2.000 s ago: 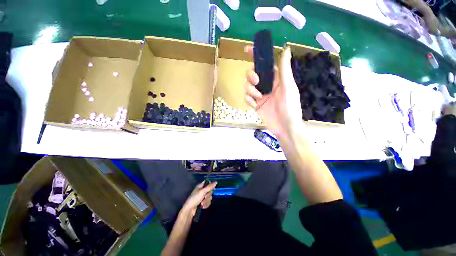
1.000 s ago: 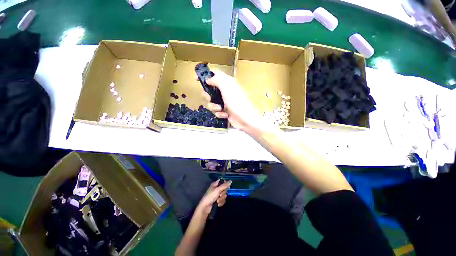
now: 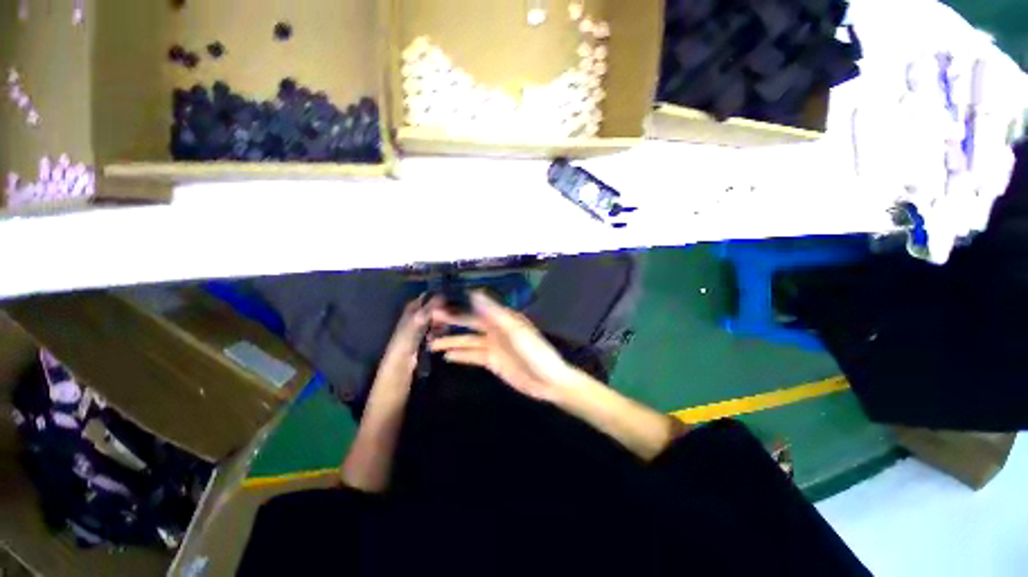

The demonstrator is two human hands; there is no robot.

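Note:
My left hand (image 3: 411, 327) is over my lap, closed around a thin dark handle (image 3: 424, 361) that shows below the fingers. My right hand (image 3: 507, 347) is beside it, fingers spread and pointing left, touching or nearly touching the left hand. A dark piece (image 3: 457, 295) shows between the fingertips; it is blurred, and whether my right hand grips it is unclear. Black round caps (image 3: 276, 124) and cream round caps (image 3: 490, 99) lie in cardboard trays on the bench.
Pink caps (image 3: 51, 180) lie in the leftmost tray and black pieces (image 3: 750, 56) fill the right tray. A dark oblong item (image 3: 586, 192) lies on the white bench (image 3: 473, 214). A deep carton (image 3: 158, 366) stands at lower left. A blue stool (image 3: 755, 282) and a dark-clothed person (image 3: 936, 338) are at right.
My right hand has come back from over the trays to my left hand above the lap. The view has tilted down, so the bench and trays sit higher.

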